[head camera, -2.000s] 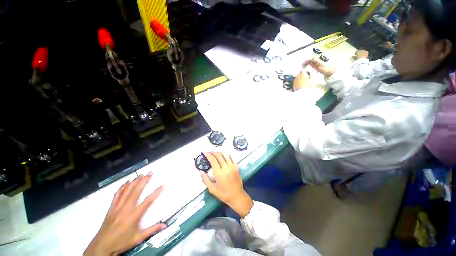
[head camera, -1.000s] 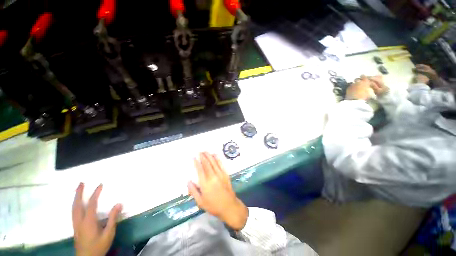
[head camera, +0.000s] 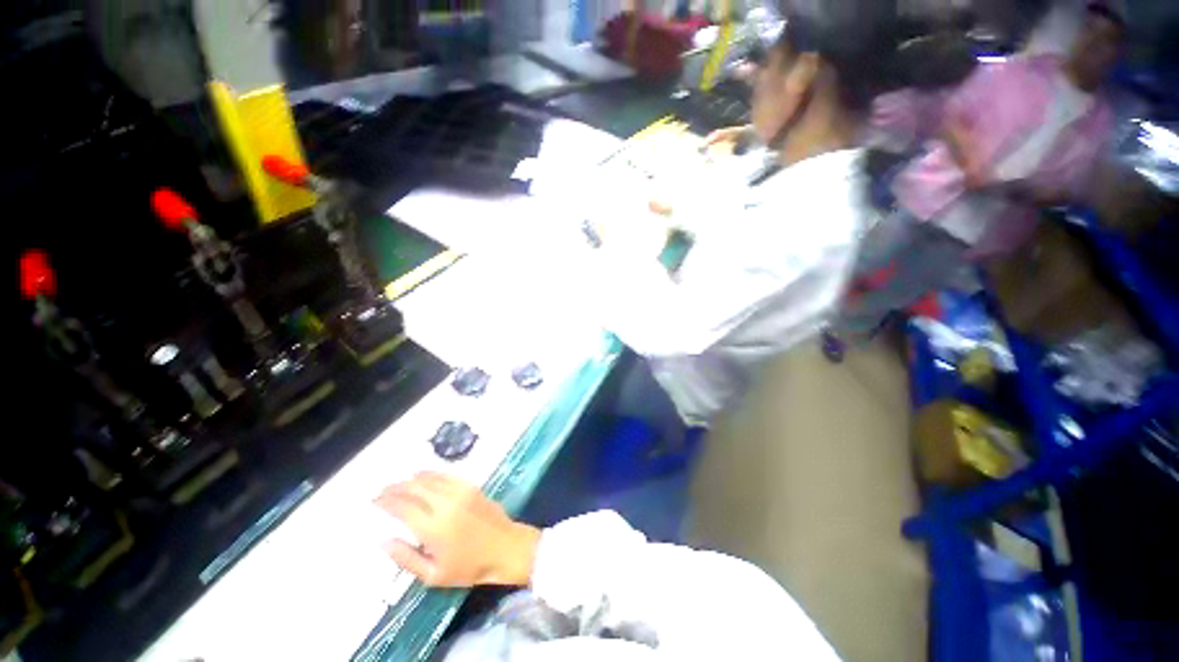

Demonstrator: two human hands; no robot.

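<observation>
Three round black parts lie loose on the white bench: one round part [head camera: 453, 440] just beyond my right hand, a second round part [head camera: 471, 382] behind it and a third round part [head camera: 526, 375] near the bench's green edge. My right hand [head camera: 446, 528] rests on the bench, fingers bent towards the left, touching none of the parts. Whether anything lies under the palm cannot be seen. My left hand is out of the picture.
Toggle clamps with red grips [head camera: 175, 207] stand at left on a black base plate. A person in a pale smock [head camera: 776, 246] sits along the bench ahead. A person in pink [head camera: 1021, 123] is farther back. A blue rack [head camera: 963, 543] stands at right.
The view has swung right. My left hand has left the picture. My right hand's fingers are now more bent. The three round parts keep about the same grouping as one second ago.
</observation>
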